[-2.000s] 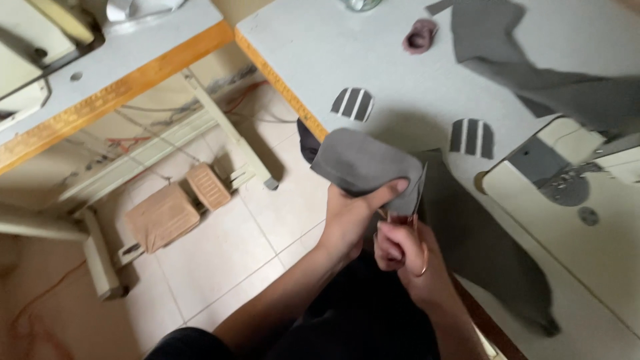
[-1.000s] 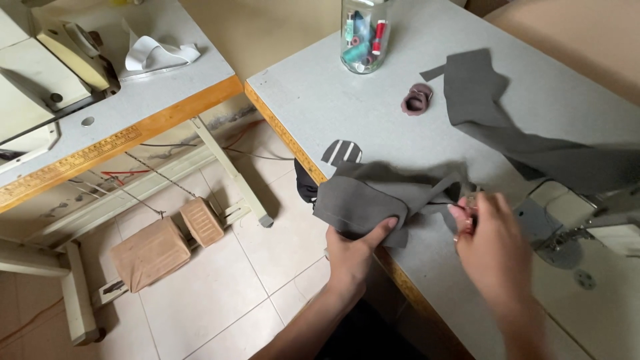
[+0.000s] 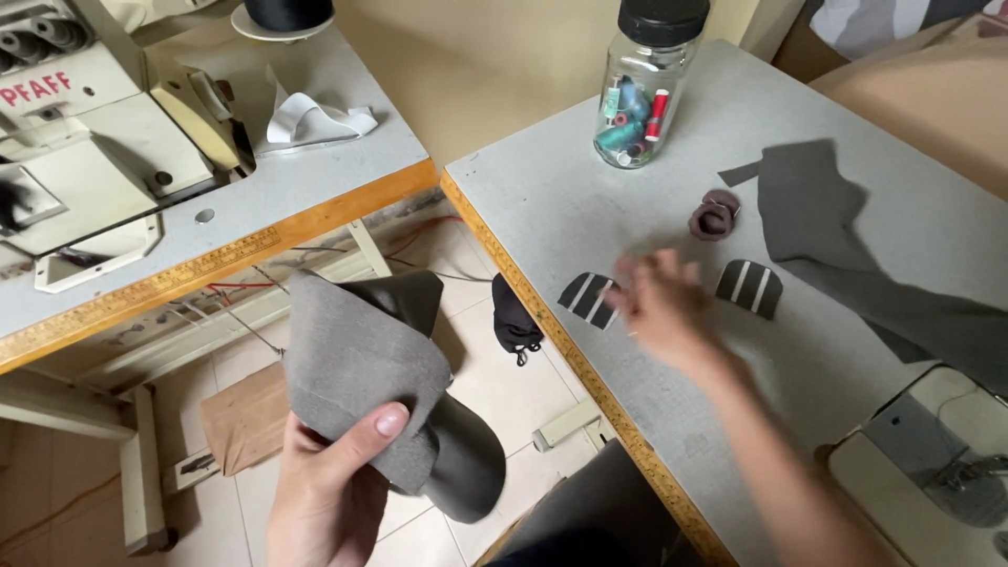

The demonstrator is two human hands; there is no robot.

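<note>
My left hand [image 3: 339, 480] holds a folded piece of grey fabric [image 3: 354, 370], thumb on top, in the gap between the two tables. Over the right table my right hand [image 3: 665, 311] is blurred; its fingers are at the edge of a small dark rounded patch with white stripes [image 3: 587, 299], and whether they grip anything cannot be told. A second striped patch [image 3: 750, 289] lies just right of that hand. Beyond it is a small ring-shaped mauve fabric item [image 3: 715, 215]. A long grey fabric piece [image 3: 819, 220] stretches along the right side of the table.
A glass jar of thread spools [image 3: 642, 94] stands at the right table's back. The sewing machine's bed [image 3: 906, 472] is at lower right. On the left table [image 3: 295, 189] are a Pfaff machine [image 3: 87, 142], white elastic [image 3: 315, 122] and a black thread cone [image 3: 289, 12]. Below is a pedal [image 3: 248, 413].
My left hand has brought the grey fabric away from the right table's edge. My right hand has left the fabric and moved to the striped patches. The view has shifted.
</note>
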